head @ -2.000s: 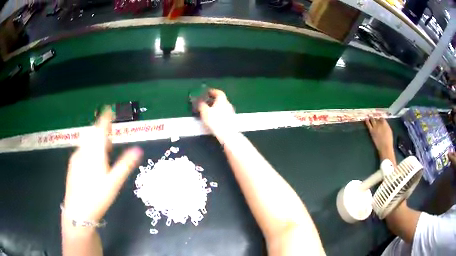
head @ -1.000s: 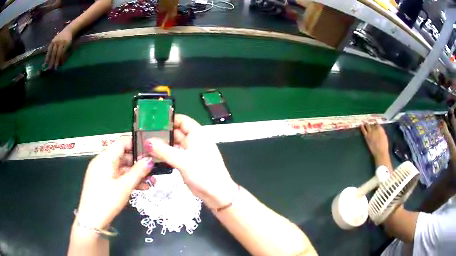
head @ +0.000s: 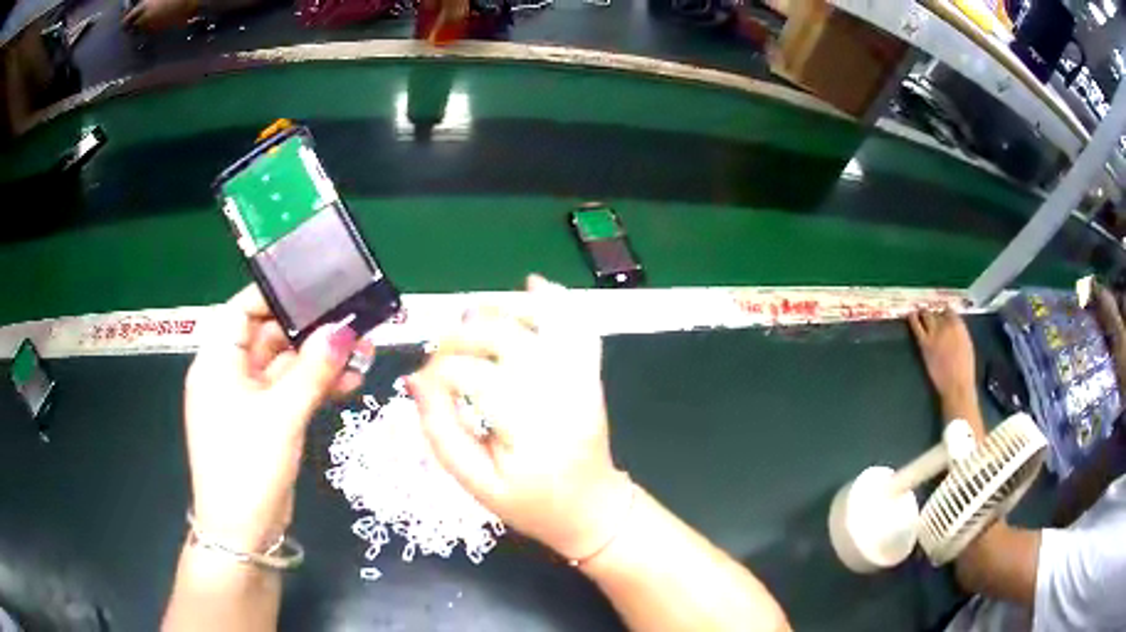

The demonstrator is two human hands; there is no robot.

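Note:
A handset (head: 309, 241) with a black frame, green board, grey lower area and orange tab is held tilted above the belt edge. My left hand (head: 266, 407) grips its lower end, with the thumb near a small pale piece there. My right hand (head: 525, 426) is apart from it, over the right side of the pile of small white parts (head: 401, 482), fingers curled; whether it holds a part cannot be told. A second handset (head: 606, 245) lies on the belt to the right.
The green belt (head: 766, 235) runs behind the white rail (head: 692, 311). Another handset (head: 32, 378) lies at far left on the near side, one more (head: 84, 148) far left on the belt. A cream fan (head: 877, 519), a neighbour's arm (head: 948, 358) and bluish bagged parts (head: 1068, 370) are at right.
My left hand has lifted and tilted the handset up and left. My right hand has left it and moved right. The second handset shows farther right.

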